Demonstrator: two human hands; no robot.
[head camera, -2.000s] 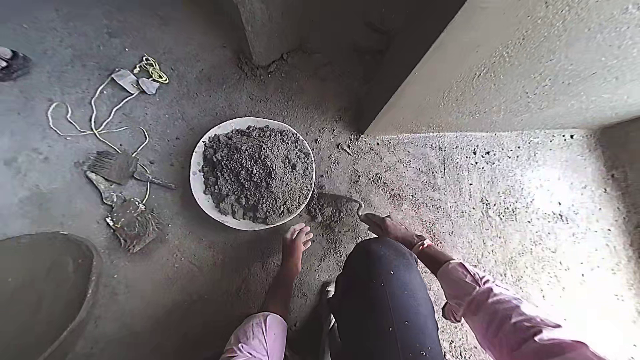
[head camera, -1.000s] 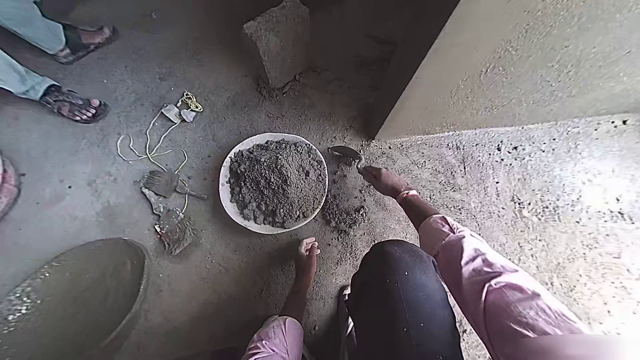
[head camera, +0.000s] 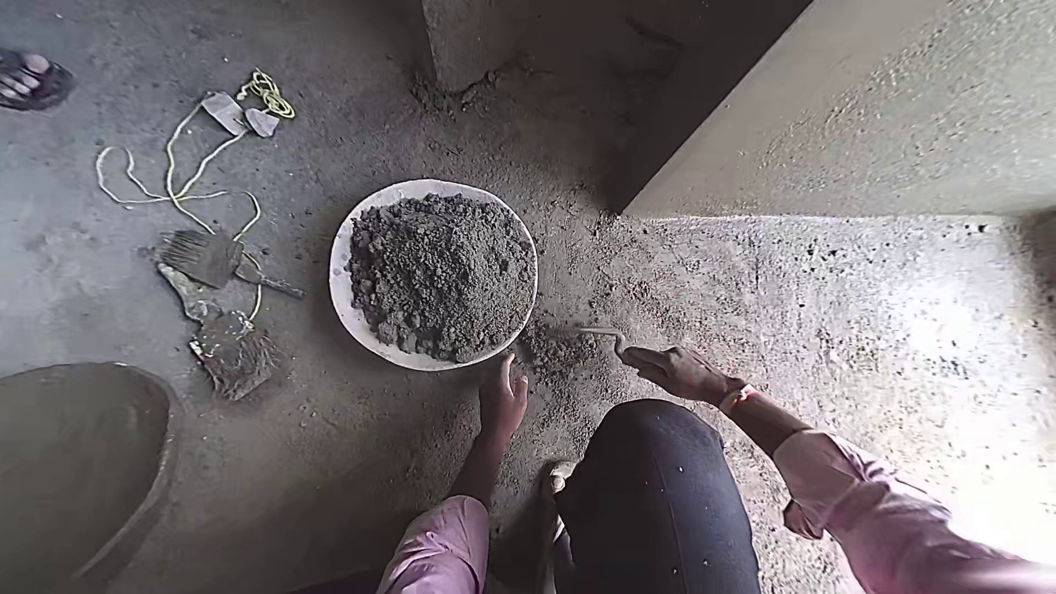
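Note:
A round white basin (head camera: 345, 312) heaped with damp grey mortar mix (head camera: 445, 276) sits on the floor in front of me. My right hand (head camera: 676, 371) is closed around the handle of a trowel (head camera: 606, 333), whose blade is near a small spill of mortar (head camera: 561, 342) just right of the basin. My left hand (head camera: 503, 396) is at the basin's lower edge, fingers apart and holding nothing; whether a fingertip touches the rim I cannot tell.
Two worn brushes (head camera: 202, 256) (head camera: 239, 359) lie left of the basin, beside a pale cord (head camera: 177, 198). A large tub (head camera: 169, 437) stands lower left. Another person's foot (head camera: 33, 80) is upper left. A plastered wall (head camera: 866, 115) rises at right, a block (head camera: 466, 41) at the top.
The trowel in my right hand has come down from beside the basin's upper right to the spilled mortar. My left hand has opened and is nearer the basin. The view has shifted.

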